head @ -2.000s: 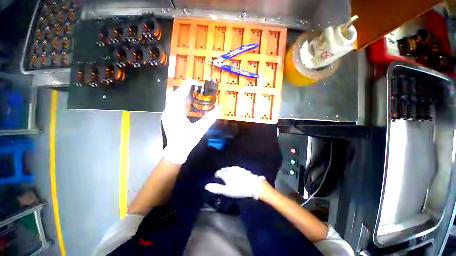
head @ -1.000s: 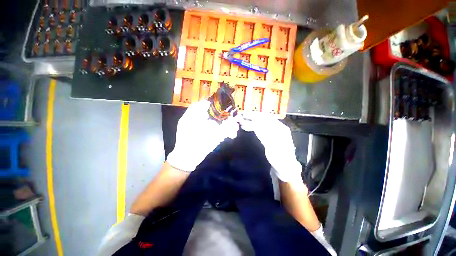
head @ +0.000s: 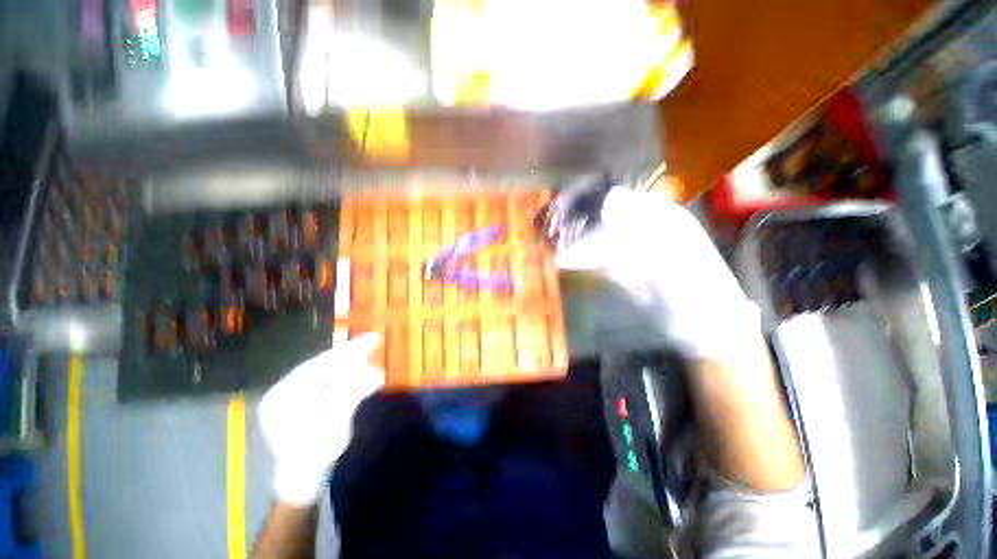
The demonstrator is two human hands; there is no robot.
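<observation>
The frame is blurred. My right hand [head: 667, 257], in a white glove, holds a dark coil [head: 576, 211] at the upper right corner of the orange slotted board [head: 410, 355]. My left hand [head: 323, 409], in a white glove, is at the board's lower left corner with no coil visible in it; its fingers are too blurred to read. Blue-handled cutters [head: 472, 262] lie open in a V on the board. Several copper-and-black coils [head: 235, 262] sit in rows on the dark mat left of the board.
A left tray [head: 77, 246] holds rows of coils. A red bin [head: 809, 164] and a steel tray [head: 853, 404] with black parts are at the right. A steel machine edge [head: 251, 147] runs behind the board, with an orange panel [head: 787, 66] at the upper right.
The view has shifted up, showing the machine behind. The coil has gone from my left hand near the board's front edge to my right hand at its far right corner. My hands have moved apart.
</observation>
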